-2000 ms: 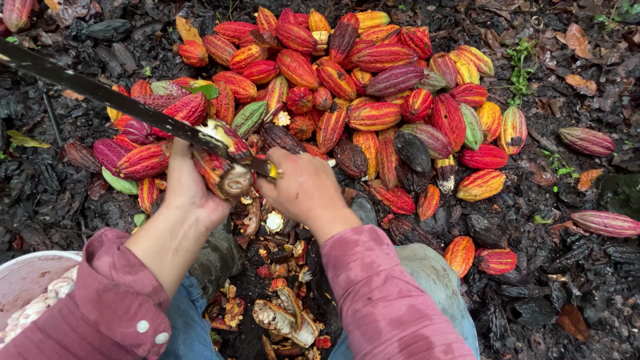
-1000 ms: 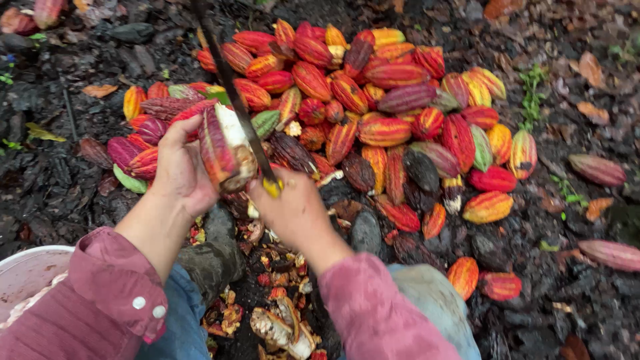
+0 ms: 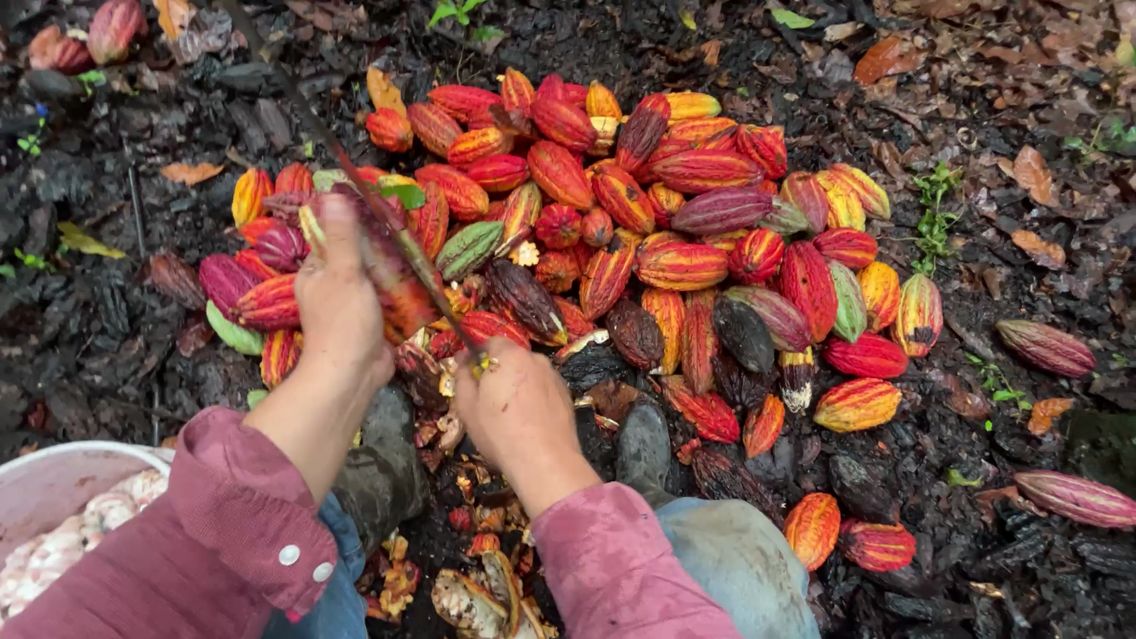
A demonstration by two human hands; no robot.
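Note:
My left hand (image 3: 342, 306) grips a reddish cacao pod (image 3: 390, 275), blurred by motion, with the thumb on top. My right hand (image 3: 515, 399) is closed around the handle of a machete, lower right of the left hand. The long dark machete blade (image 3: 306, 111) runs up and to the left, crossing over the held pod; whether it touches the pod cannot be told. Behind both hands lies a heap of red, yellow, purple and green cacao pods (image 3: 683, 266).
At lower left stands a white bucket (image 3: 89, 454) holding whitish pulpy cacao beans (image 3: 80, 541). Opened husks (image 3: 479, 603) lie between my rubber boots (image 3: 643, 448). Loose pods (image 3: 1047, 348) rest on dark leaf litter at the right and upper left.
The pod in my left hand, which showed a pale cut face one second ago, now shows mostly its red skin. The blade has swung to slope more to the upper left.

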